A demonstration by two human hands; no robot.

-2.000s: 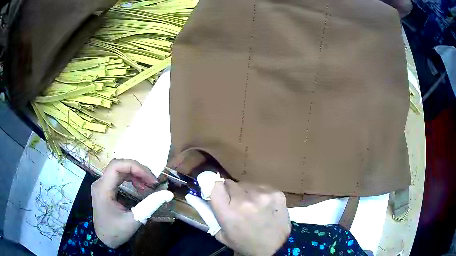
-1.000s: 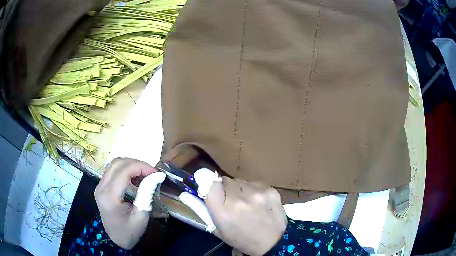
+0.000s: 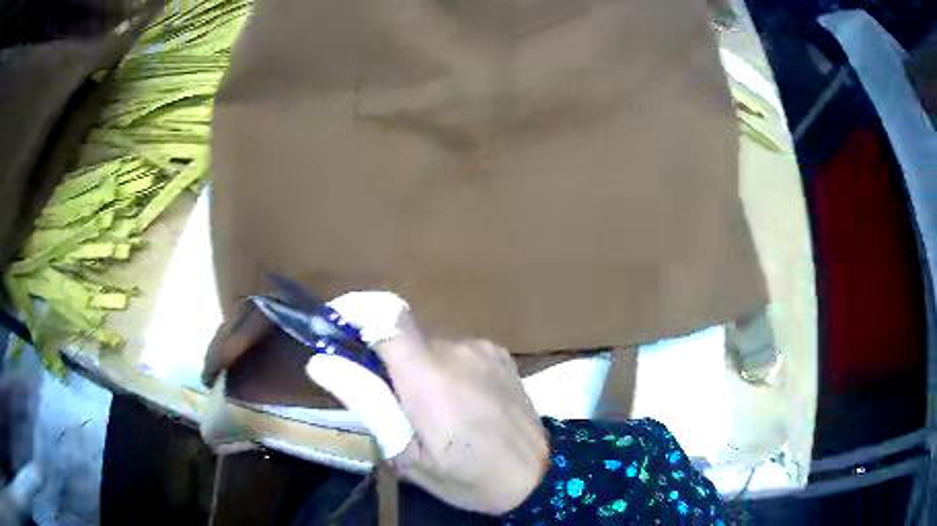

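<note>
The brown bag body (image 3: 483, 195) lies flat in front of me, blurred, with its mouth edge toward me. My right hand (image 3: 452, 411), with white finger cots on thumb and finger, holds the thread snips (image 3: 308, 327), blades apart and pointing up-left over the bag's near left corner. The redder inside of the bag mouth (image 3: 272, 378) shows below the snips. A pale side tab (image 3: 228, 416) hangs at that corner over the table edge. Another tab (image 3: 755, 344) lies at the near right corner. My left hand is not in view.
Yellow-green strips (image 3: 113, 221) are heaped left of the bag. A white sheet (image 3: 673, 385) lies under the bag on the pale table (image 3: 786, 267). A dark brown item (image 3: 51, 113) is at the upper left. A red panel (image 3: 873, 257) is on the right.
My left hand has let go of the tab at the corner and left the picture. The snips have come away from the tab. The bag and surroundings appear shifted left in view.
</note>
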